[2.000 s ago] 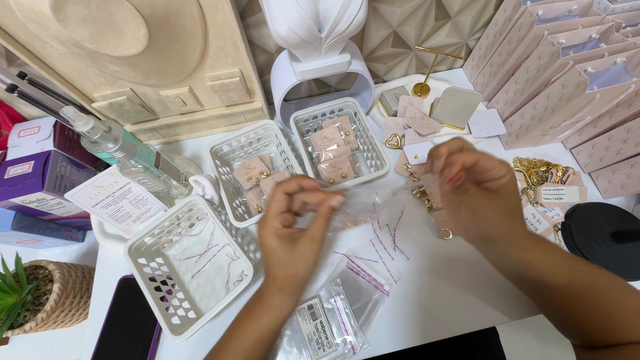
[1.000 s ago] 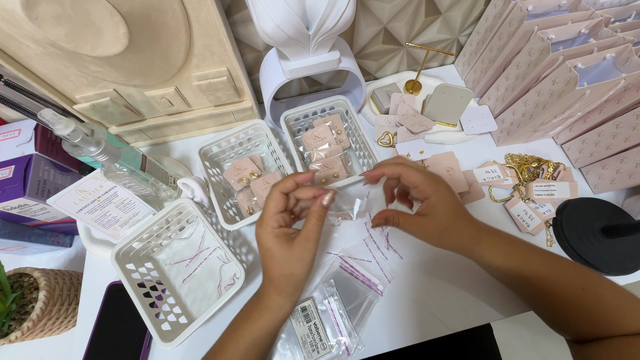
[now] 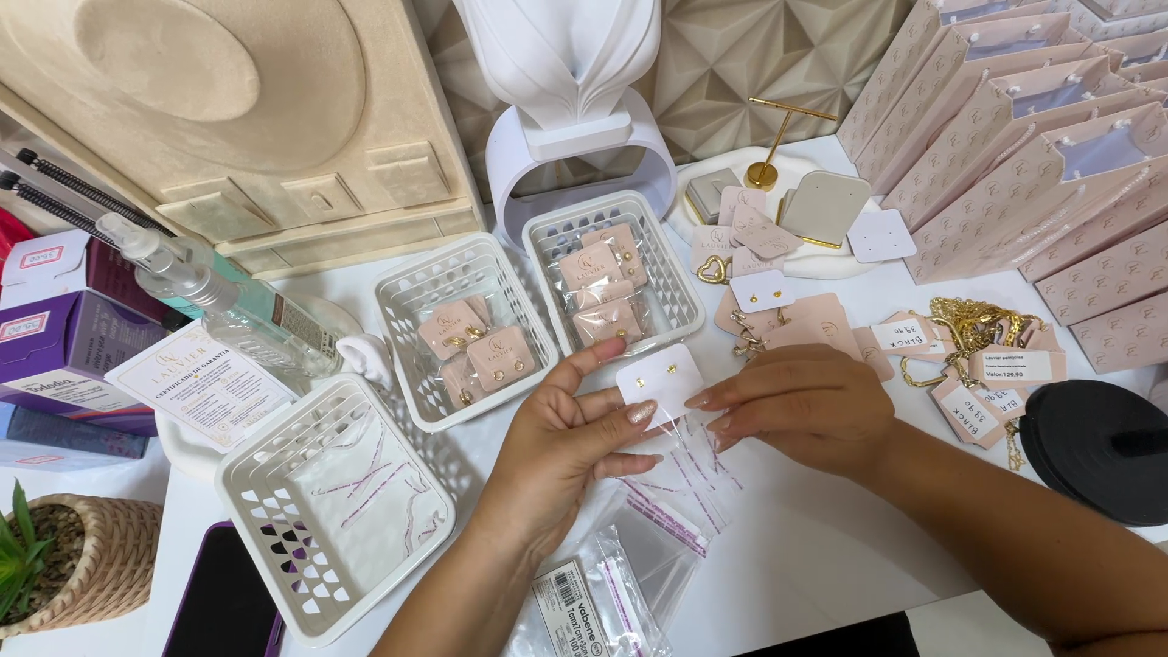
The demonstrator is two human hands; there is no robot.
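Observation:
My left hand [image 3: 570,438] holds a white earring card [image 3: 664,383] with a pair of small gold earrings on it, thumb in front. The fingertips of my right hand [image 3: 798,406] meet the card's right edge, with clear plastic just below; whether they pinch the card or the plastic I cannot tell. Beneath the hands lie purple adhesive strips [image 3: 698,479] and a pack of clear resealable bags [image 3: 593,602]. Behind them, two white plastic baskets [image 3: 409,401] [image 3: 677,319] hold bagged pink earring cards. Another white card with gold earrings [image 3: 763,292] lies beyond my right hand.
A white basket [image 3: 333,607] with strips stands left, near a phone [image 3: 224,598], spray bottle [image 3: 251,306] and potted plant [image 3: 55,557]. Tagged gold chains [image 3: 976,333], a black round stand [image 3: 1095,452] and pink paper bags [image 3: 1022,173] are right. A white bust [image 3: 566,64] stands behind.
The white earring card now shows in my left hand; the earlier frames show clear plastic between my hands. My right hand came toward my left and stays close to it.

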